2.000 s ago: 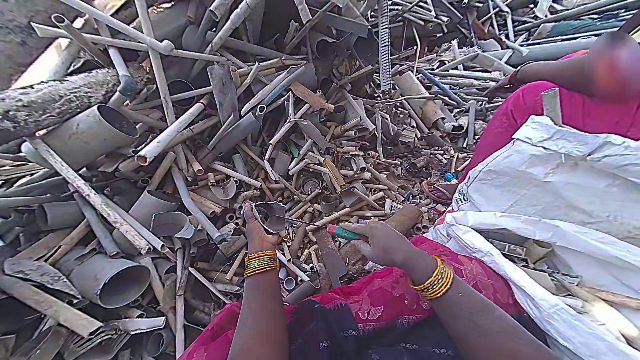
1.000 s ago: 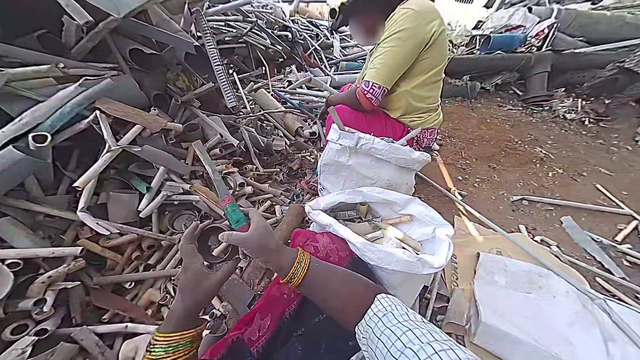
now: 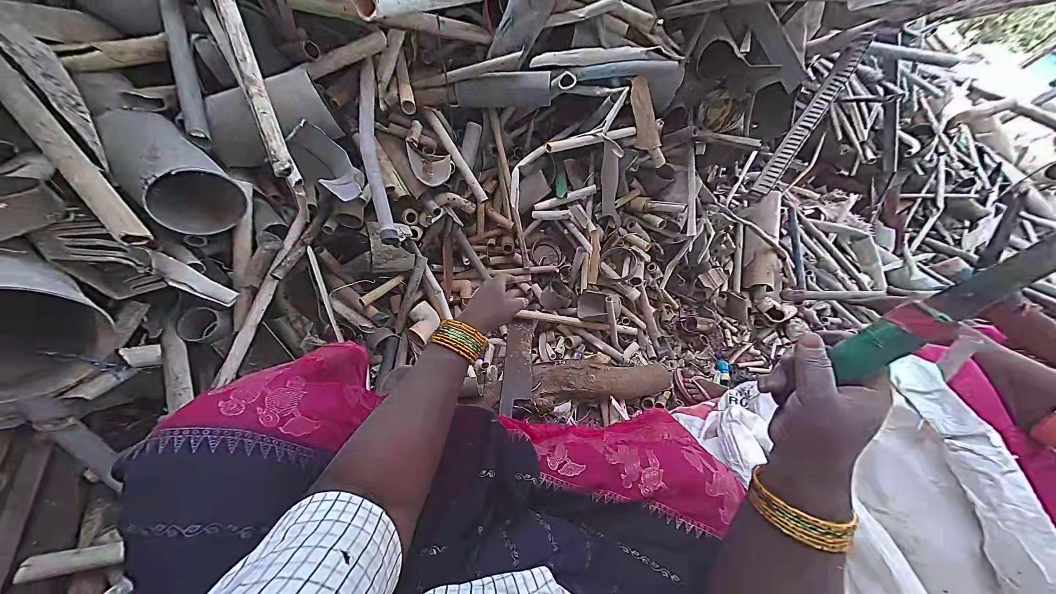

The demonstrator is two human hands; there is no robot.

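My left hand (image 3: 491,304) reaches down into the heap of scrap pipes, among short pipe pieces; its fingertips are hidden, so whether it grips one is unclear. A thin pale pipe (image 3: 573,320) lies at its right side. At the right, my right hand (image 3: 833,404) is closed around the green handle (image 3: 879,346) of a long-bladed tool. The dark, blurred blade (image 3: 1002,280) points up and right, with a red part next to the handle. Between my two hands, a brown log (image 3: 606,379) lies just beyond my lap, beside a flat grey strip (image 3: 517,367).
Wide grey pipes (image 3: 186,186) and long poles lie at the left. A ladder-like slotted strip (image 3: 813,115) slants across the heap at the upper right. White sacks (image 3: 916,470) lie at the lower right, beside another person's arm (image 3: 1011,371) and pink clothing.
My left hand has gone from the hollow piece it held near the blade to the heap, and that piece is no longer in it. My right hand has moved away from it, blade raised. The view has swung.
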